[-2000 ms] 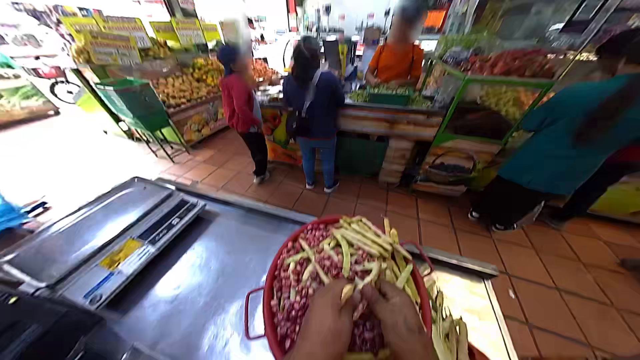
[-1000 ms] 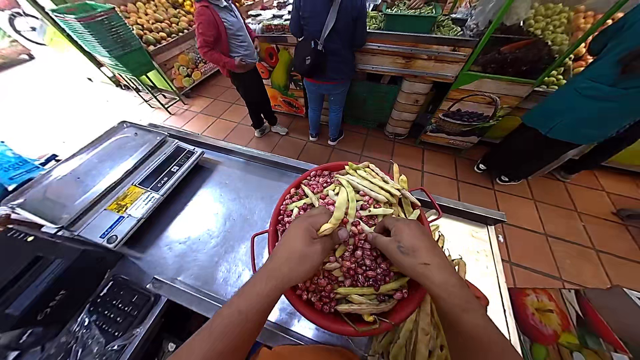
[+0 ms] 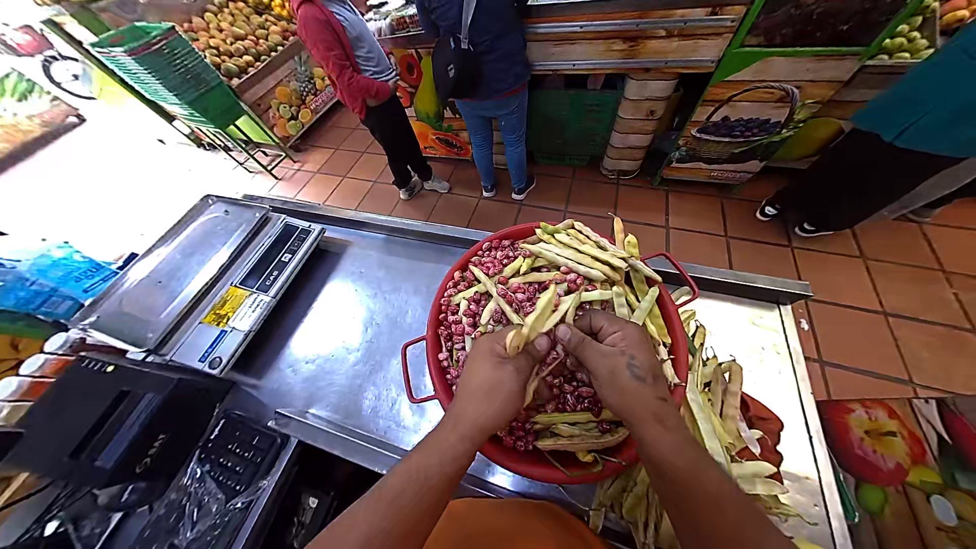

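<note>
A red plastic basin (image 3: 440, 335) with two side handles stands on the metal counter, filled with red speckled shelled beans (image 3: 473, 305) and pale yellow bean pods (image 3: 583, 252). Over its middle, my left hand (image 3: 496, 374) grips a bean pod (image 3: 537, 316) between thumb and fingers. Close beside it, my right hand (image 3: 614, 358) has its thumb and bent fingers at a pod too; the fingertips are partly hidden. More pods (image 3: 717, 404) lie in a heap right of the basin, over a reddish container or cloth that is mostly covered.
A digital scale (image 3: 252, 282) sits on the steel counter (image 3: 358, 305) at left. Below it are a black printer-like device (image 3: 114, 419) and a plastic-wrapped keyboard (image 3: 236, 457). Several people stand beyond the counter near produce stands and stacked green baskets (image 3: 171, 76).
The view has tilted down since two seconds ago. My hands have come closer together over the basin since one second ago, and the pod in my left hand is held at a different angle.
</note>
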